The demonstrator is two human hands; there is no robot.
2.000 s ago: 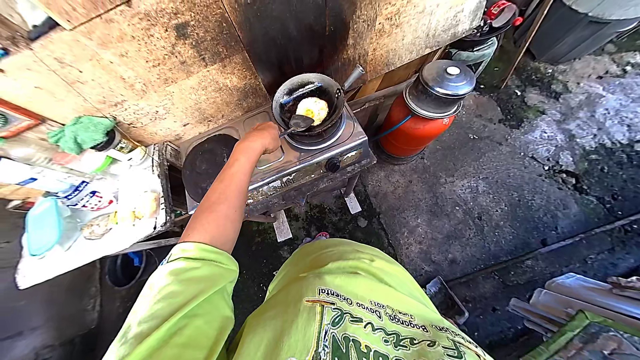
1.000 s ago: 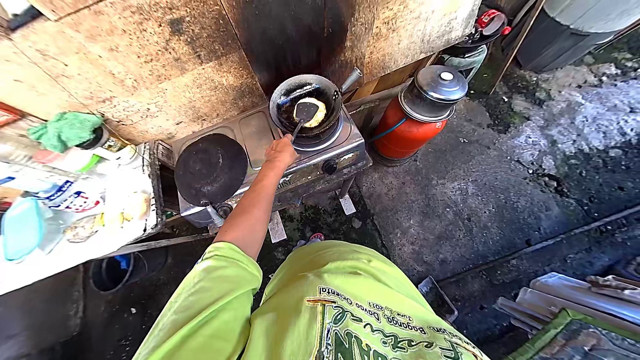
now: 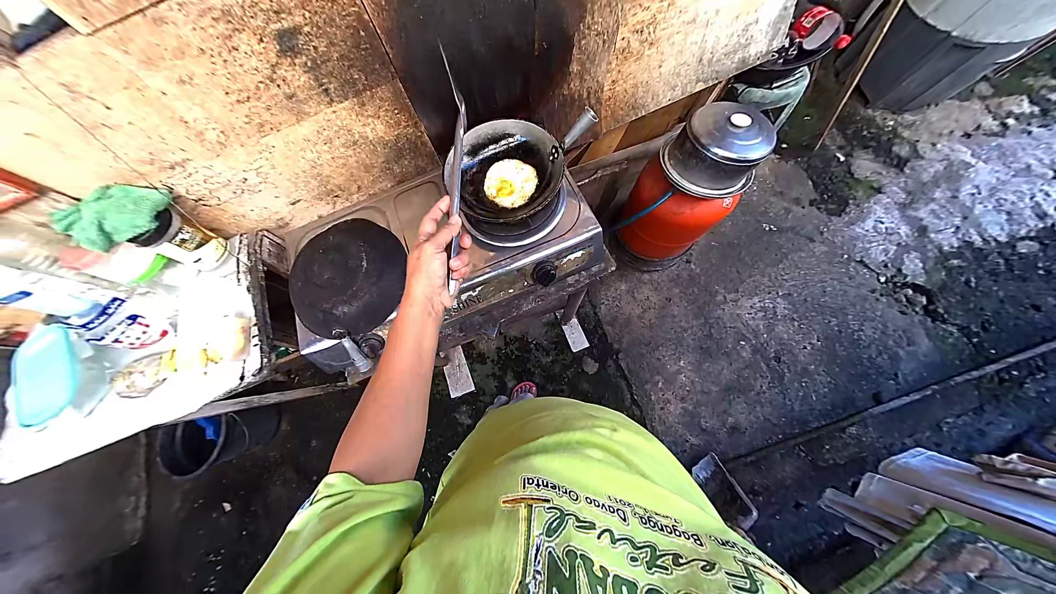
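My left hand is closed around the handle of a metal turner, held edge-on with its blade raised above the left rim of a small black wok. In the wok lies a round fried egg, its yolk partly showing. The wok sits on the right burner of a two-burner gas stove, its handle pointing up and to the right. A dark round pan covers the left burner. My right hand is out of view.
An orange gas cylinder with a lidded metal pot on top stands right of the stove. At left, a table holds a plastic container and a green cloth. A dark bucket stands below. Scorched boards rise behind.
The turner was down in the wok at the egg; now it is lifted clear, blade up. My left hand stays near the stove's front, and the egg remains in the wok.
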